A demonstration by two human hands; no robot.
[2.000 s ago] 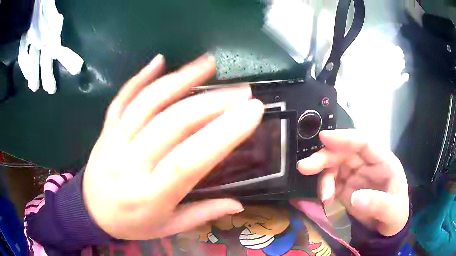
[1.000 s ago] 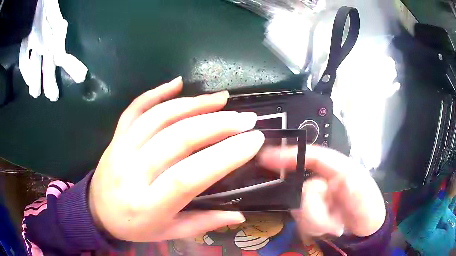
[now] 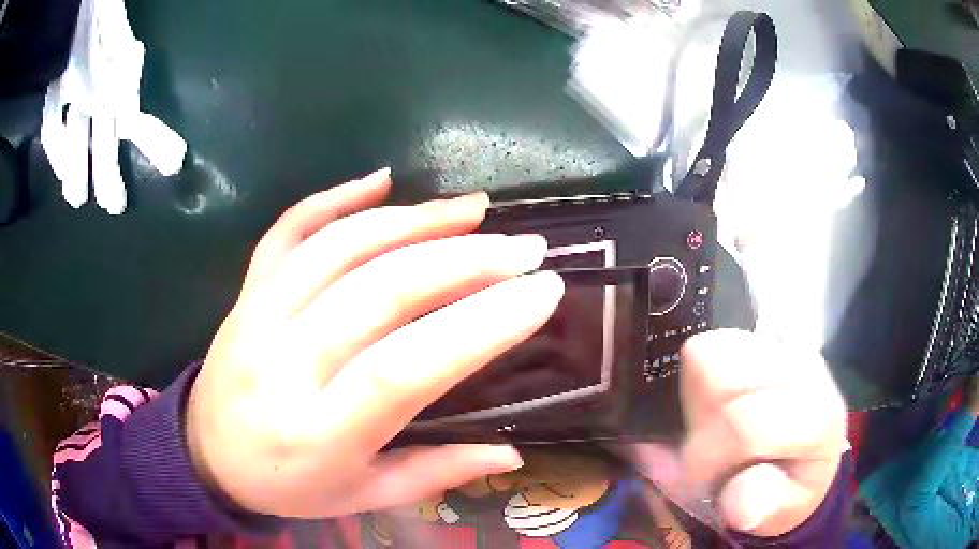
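The black speaker unit (image 3: 639, 231) lies flat, with a silver-white frame around its dark screen and a round control (image 3: 666, 285) at its right. A thin black-bordered lens panel (image 3: 629, 370) lies over the screen area, offset toward me; I cannot tell if it touches the unit. My left hand (image 3: 322, 354), bare, covers the left part of both, fingers on top and thumb at the panel's near edge, holding the panel. My right hand (image 3: 764, 429), bare, is curled at the unit's lower right corner. A pale blur shows beside it; whether it holds anything is unclear.
A white glove (image 3: 102, 118) lies at far left on the dark green bench (image 3: 311, 86). A black wrist strap (image 3: 732, 107) extends from the unit's right end. Shiny clear plastic (image 3: 794, 214) is heaped at right. Black objects (image 3: 934, 247) stand at far right.
My right hand has moved from over the panel to the right and its fingers have curled in. The panel has shifted slightly away from me and left. My left hand stays nearly in place.
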